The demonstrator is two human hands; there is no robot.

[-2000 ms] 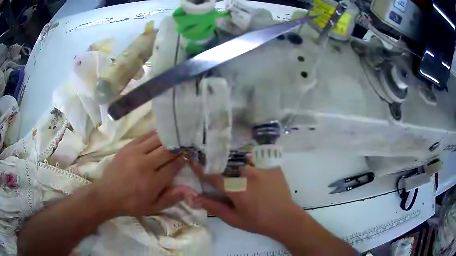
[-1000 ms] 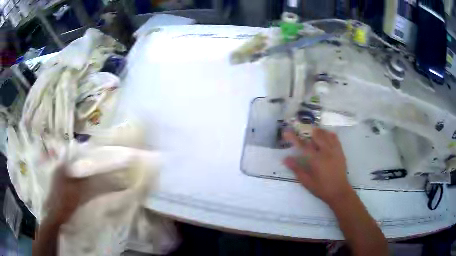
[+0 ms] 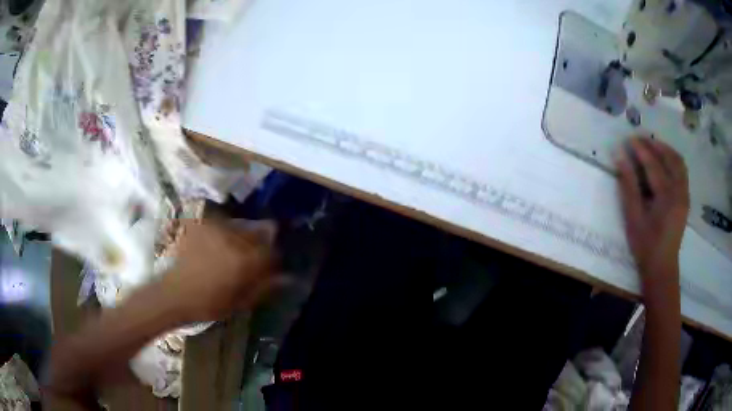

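My left hand is blurred, low at the left, below the table edge and beside the hanging cream floral fabric. I cannot tell if its fingers hold anything. My right hand rests on the table at the right, by the lower edge of the machine's bed panel, fingers bent. No cloth shows in it; its fingertips are unclear. The sewing machine is cut off at the top right corner. No fabric lies under its presser area.
The white table has a worn wooden front edge and ruler markings. Thread snips lie at the far right. A cardboard box with fabric pieces stands low left. More pale cloth is low right. The wearer's dark-clothed lap is below the table.
The view has swung down and left. The garment left the machine and now hangs off the table's left side. My left hand has moved away from the cloth heap, down below the table edge.
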